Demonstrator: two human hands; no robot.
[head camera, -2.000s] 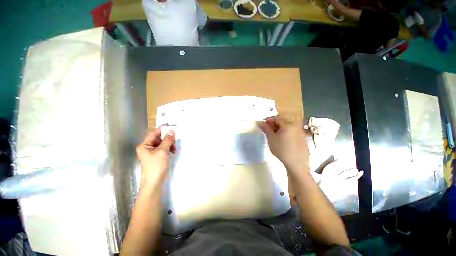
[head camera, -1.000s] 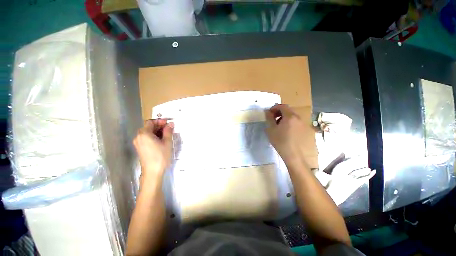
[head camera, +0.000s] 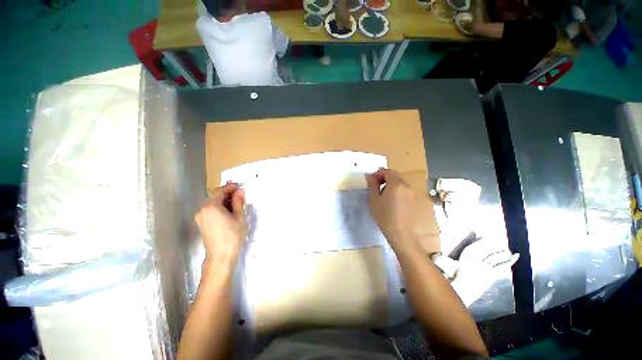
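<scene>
A white template board (head camera: 303, 169) with a curved top edge and small dark holes lies on brown cardboard (head camera: 310, 135). A pale sheet (head camera: 306, 218) with faint edges lies over its middle, and a cream area (head camera: 317, 281) shows below it. My left hand (head camera: 222, 218) is bare, with thumb and fingertips pinched at the board's upper left. My right hand (head camera: 391, 204) is bare and pinched at the upper right. Glare hides whether the fingertips hold the thin sheet's corners.
A tall plastic-wrapped cream stack (head camera: 88, 183) stands at the left. Crumpled white gloves (head camera: 482, 264) lie right of the cardboard on the dark bench (head camera: 450, 133). A wrapped cream sheet (head camera: 602, 176) lies further right. Two people sit at a table (head camera: 296, 31) with bowls beyond.
The view has tilted up and shows more of the far table. Both hands stay at the board's upper corners; my right fingertips have shifted slightly inward.
</scene>
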